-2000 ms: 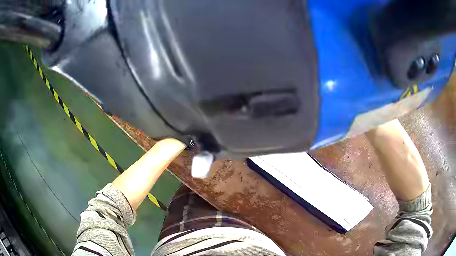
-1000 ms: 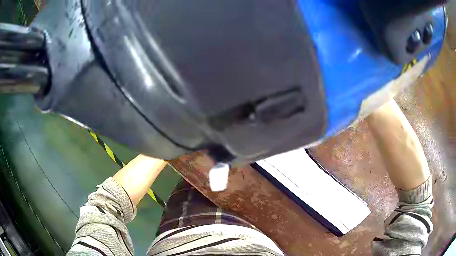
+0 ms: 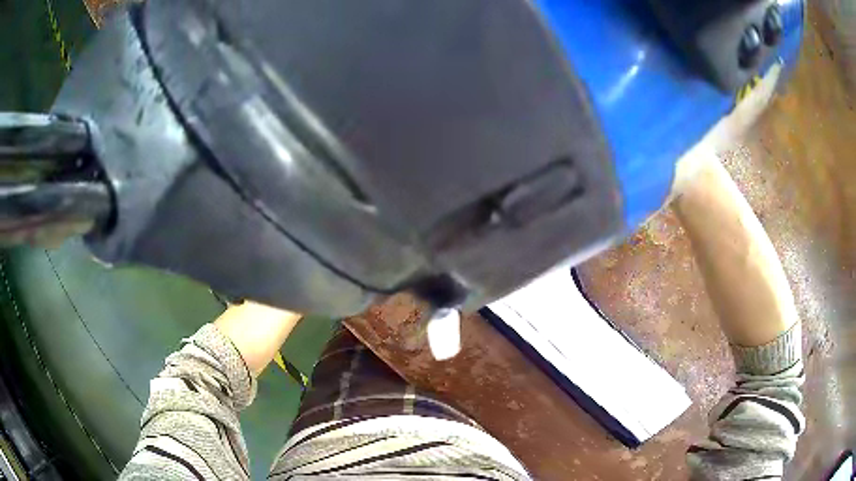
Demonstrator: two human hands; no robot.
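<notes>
The cutting machine's large dark grey and blue motor body [image 3: 404,122] fills the upper frame, close to the camera. Two dark bars stick out of its left side. A small white part hangs below its lower edge. A white-topped dark cut block [image 3: 591,362] lies diagonally on the table below the machine, its upper end hidden behind the motor body. My left forearm reaches up behind the machine's lower left edge; my left hand is hidden. My right forearm reaches up behind the blue part at the right; my right hand is hidden.
The worn reddish-brown table [image 3: 507,404] lies under the machine and runs to the right. Its near edge passes just in front of my body. A green floor [image 3: 103,319] with yellow-black tape is at the left. A small white-topped dark piece shows at the bottom right corner.
The motor body has turned in view, its left end with the bars lower and its blue end higher. My right forearm has shifted slightly up and left. The cut block stays nearly in place.
</notes>
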